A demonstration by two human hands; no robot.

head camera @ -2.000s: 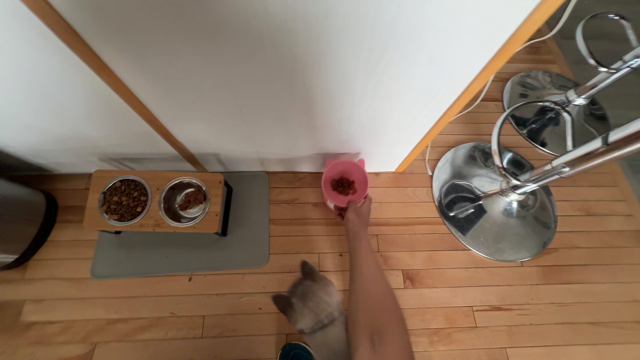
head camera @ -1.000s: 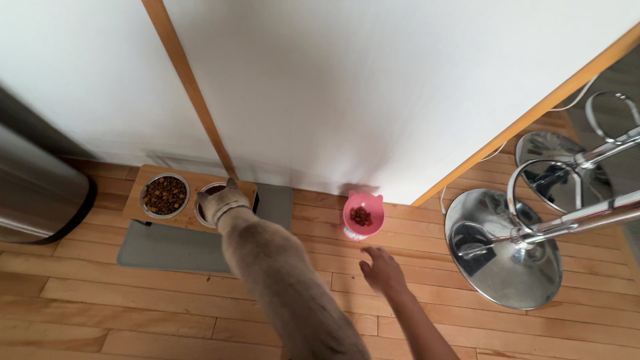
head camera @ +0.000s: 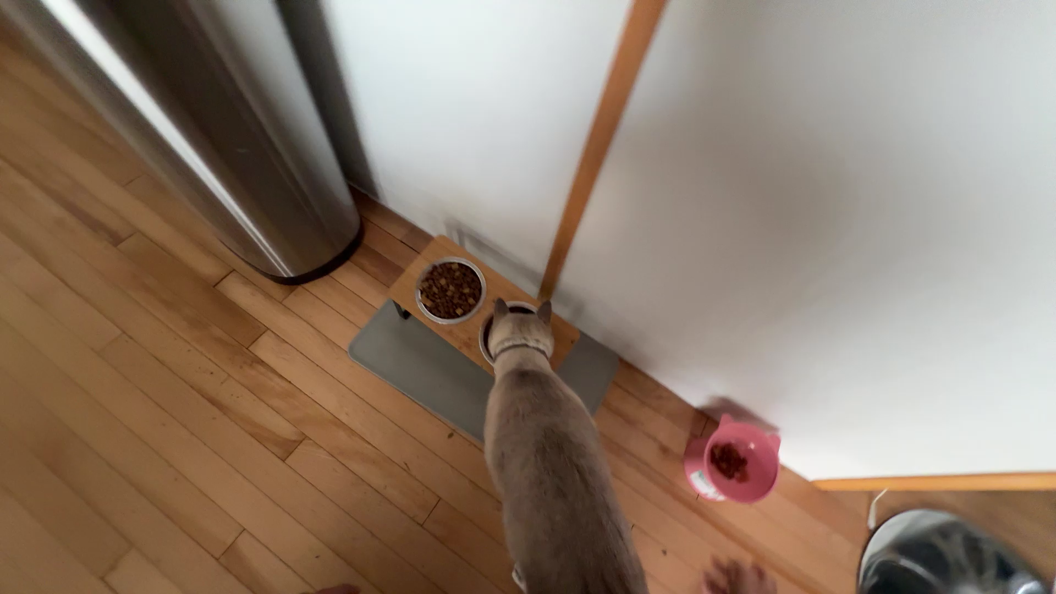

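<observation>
My right hand shows only as blurred fingers at the bottom edge, below a pink cat-ear bowl of brown food; it holds nothing visible. A sliver of skin at the bottom edge left of the cat seems to be my left hand; its fingers and anything in them are hidden. A grey-brown cat with a collar has its head over the right metal bowl of a raised wooden feeder stand. The stand's left metal bowl is full of brown kibble.
A grey mat lies under the feeder on the wood floor. A large stainless steel bin stands at the upper left. A white wall panel with wood trim rises behind the bowls. A round chrome stool base is at the lower right.
My right hand let go of the pink bowl and drew back from it. The cat moved to the feeder and put its head over the right bowl. The view turned left.
</observation>
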